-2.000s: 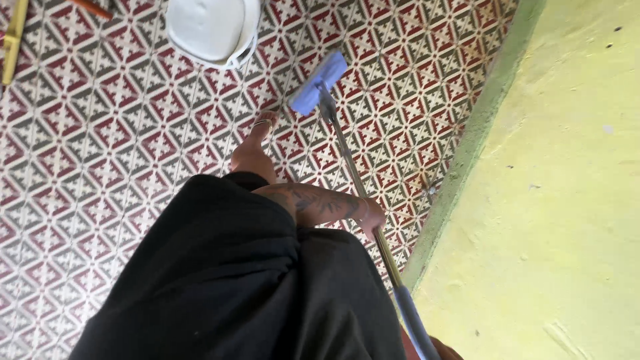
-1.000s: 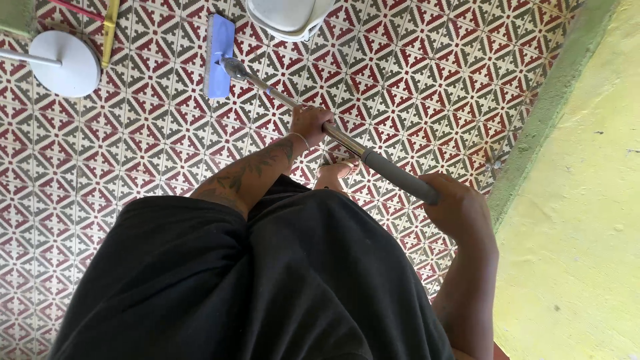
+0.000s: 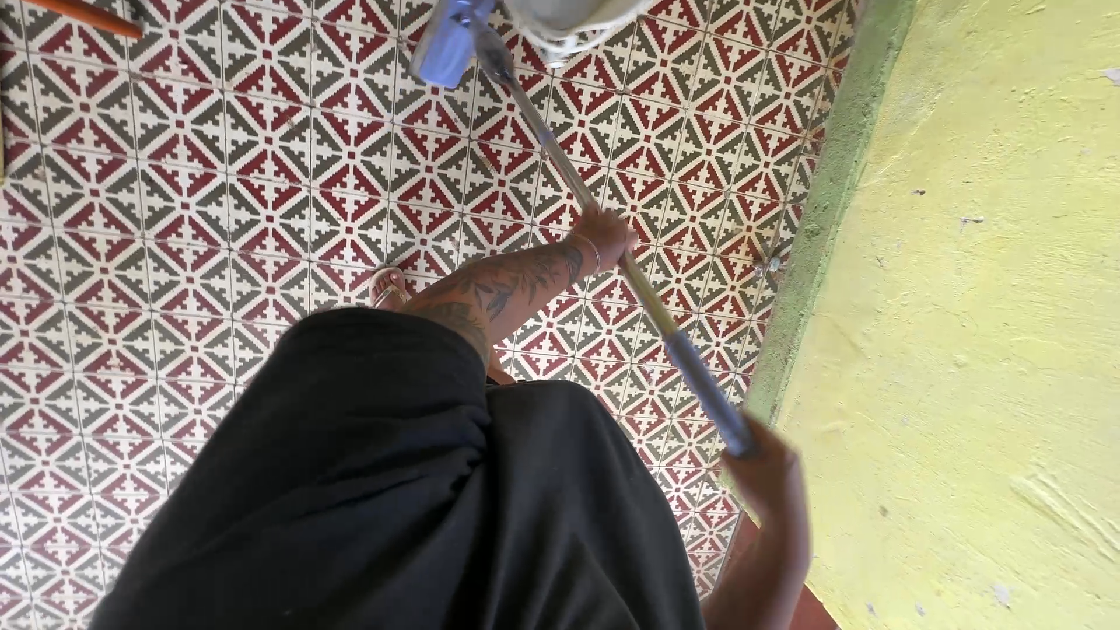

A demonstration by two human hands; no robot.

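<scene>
My left hand (image 3: 604,241), below a tattooed forearm with a thin bracelet, is closed around the middle of a metal pole (image 3: 560,162). My right hand (image 3: 763,464), a little blurred, grips the pole's grey-blue sleeve (image 3: 704,389) at its near end, close to the wall. At the far end, a flat blue mop or squeegee head (image 3: 448,44) lies at the top edge of the view, over the patterned tile floor (image 3: 271,201). Its upper part is cut off by the frame.
A white plastic container (image 3: 577,22) with a rim stands right beside the blue head. An orange stick (image 3: 87,16) lies at the upper left. A yellow wall (image 3: 954,306) with a green base strip (image 3: 809,227) bounds the right side. My sandalled foot (image 3: 388,287) is on the tiles.
Since one second ago, the blue head has moved from the container's left side in toward it, and the pole stands steeper. My right hand has come nearer the wall. Both hands have kept hold.
</scene>
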